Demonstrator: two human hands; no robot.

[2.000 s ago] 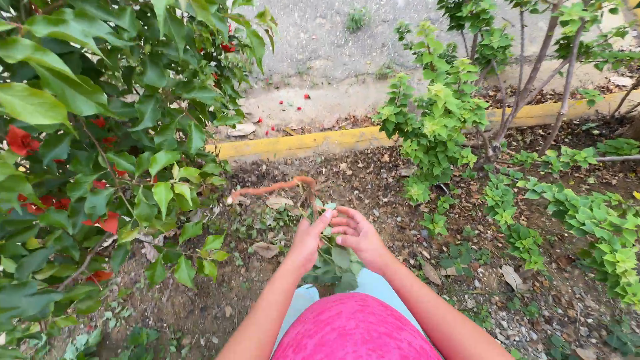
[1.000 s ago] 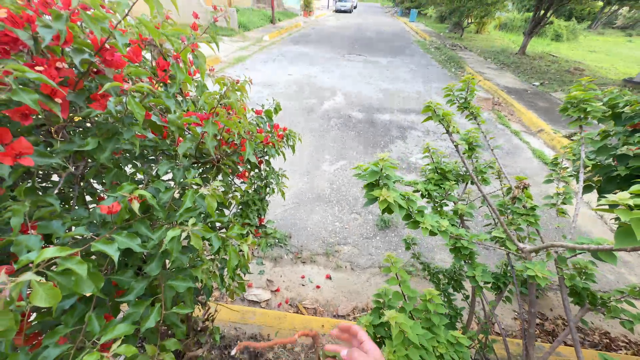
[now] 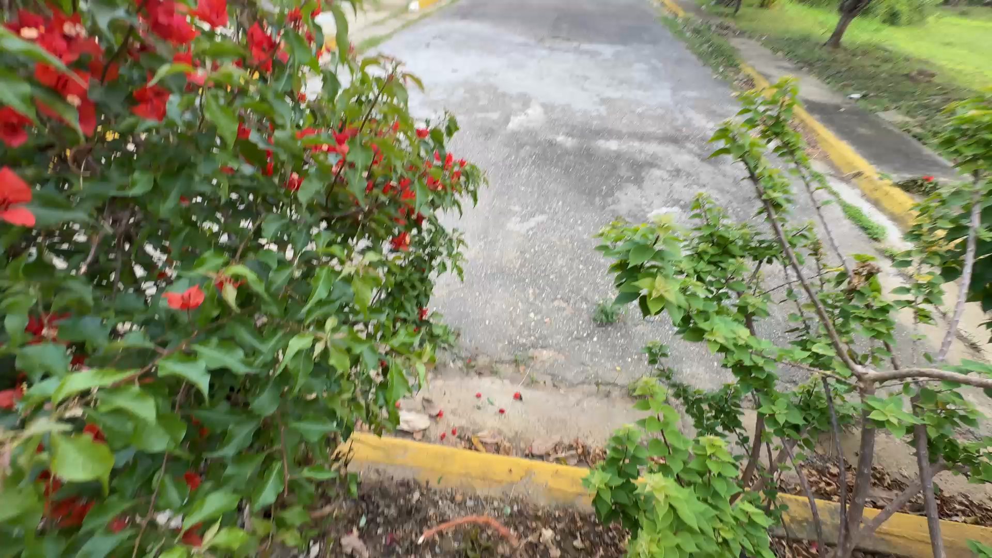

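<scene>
Neither my left hand nor my right hand shows in the head view now. A bougainvillea bush with red flowers fills the left side. On the right stands a leafy green shrub with bare brown branches. Between them, near the bottom edge, a reddish-brown curved piece, perhaps a root or a hose, lies on the soil. What my hands hold or touch is hidden.
A yellow-painted curb crosses in front, between soil and a grey paved road. Fallen red petals and dry leaves lie beside it. Another yellow curb runs along the road's right side, with grass beyond.
The view has tilted up from the soil to the road. Both hands were together at some leaves two seconds ago; one showed at the bottom edge a second ago, and both have left the view.
</scene>
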